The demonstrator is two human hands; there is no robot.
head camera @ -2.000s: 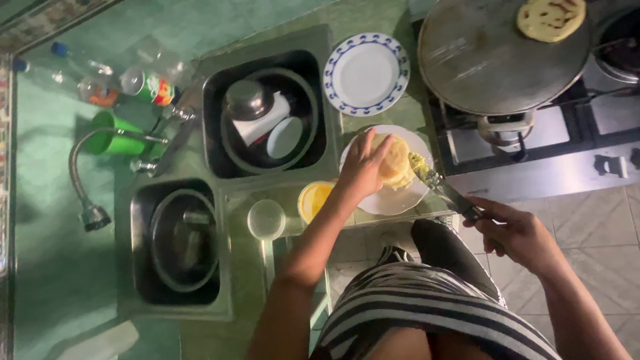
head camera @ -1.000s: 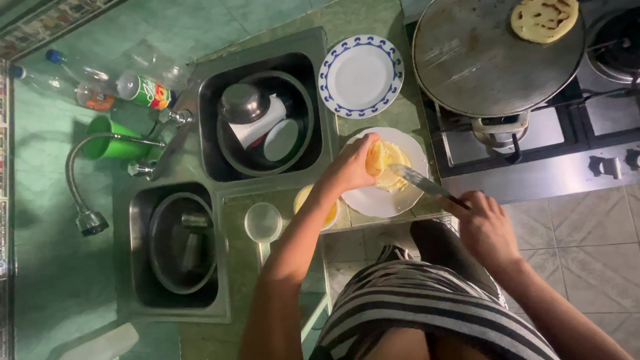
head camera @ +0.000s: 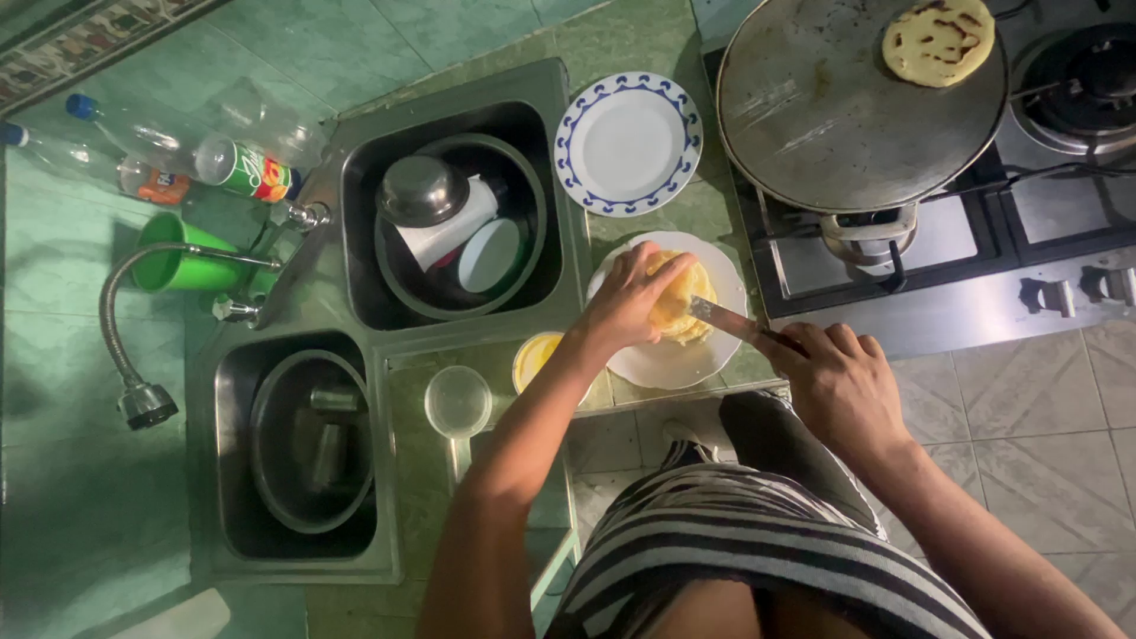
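Note:
On a white scalloped plate [head camera: 674,364] lies a round yellow flatbread [head camera: 682,297], which looks split, with a crumbly face. My left hand [head camera: 635,297] grips its left side with spread fingers. In my right hand [head camera: 839,377] is a table knife [head camera: 732,321]; the blade tip touches the bread's right side. A tub of yellow spread [head camera: 534,355] stands left of the plate, partly behind my left forearm. Whether other pieces lie under the bread, I cannot tell.
A blue-rimmed plate [head camera: 628,144] sits beyond. At right, a griddle [head camera: 852,115] on the gas stove [head camera: 950,311] bears another flatbread [head camera: 939,42]. Left are two sink basins with pots [head camera: 532,213], a faucet [head camera: 146,404], a clear lid [head camera: 458,402] and plastic bottles [head camera: 151,133].
The knife has moved from the bread's right edge, past its lower side, to its face. My left hand tilted the bread up a second ago and now holds it lower over the plate.

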